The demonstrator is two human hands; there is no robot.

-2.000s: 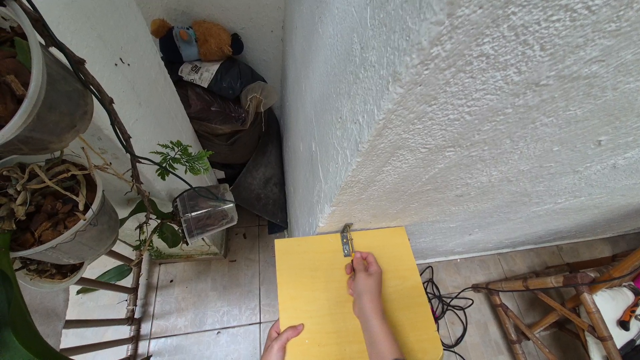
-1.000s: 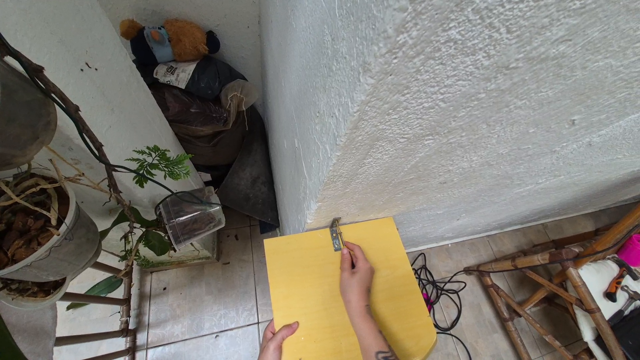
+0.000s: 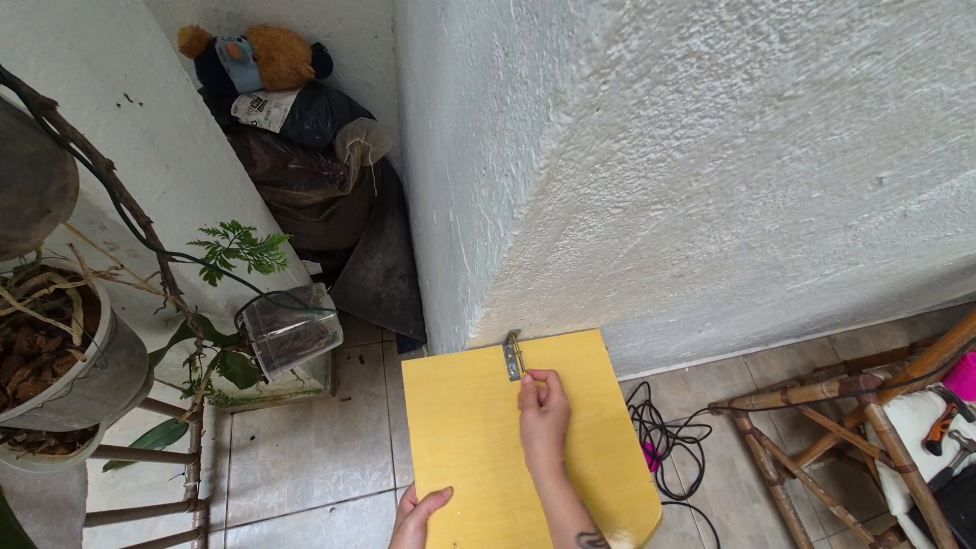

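Note:
A yellow board [image 3: 488,442] lies level with its far edge at the textured white wall. Near that edge sits a metal L-bracket [image 3: 512,360], one leg flat on the board and the other at the wall. My right hand [image 3: 546,415] pinches a small slender metal item [image 3: 520,355], perhaps a screw or hook, beside the bracket; its exact kind is unclear. The left edge of the board is gripped by my left hand [image 3: 421,515], thumb on top, its fingers partly hidden beneath.
Potted plants [image 3: 91,358] and a clear plastic pot [image 3: 293,328] hang at left. Bags [image 3: 305,183] and a plush toy [image 3: 259,57] fill the corner. Black cable [image 3: 671,442] lies on the tiles. A bamboo frame [image 3: 808,400] stands right, near a hammer [image 3: 955,455] on white cloth.
The right hand stays by the bracket, its grip slightly shifted. The left hand keeps hold of the board's left edge. The view has shifted a little.

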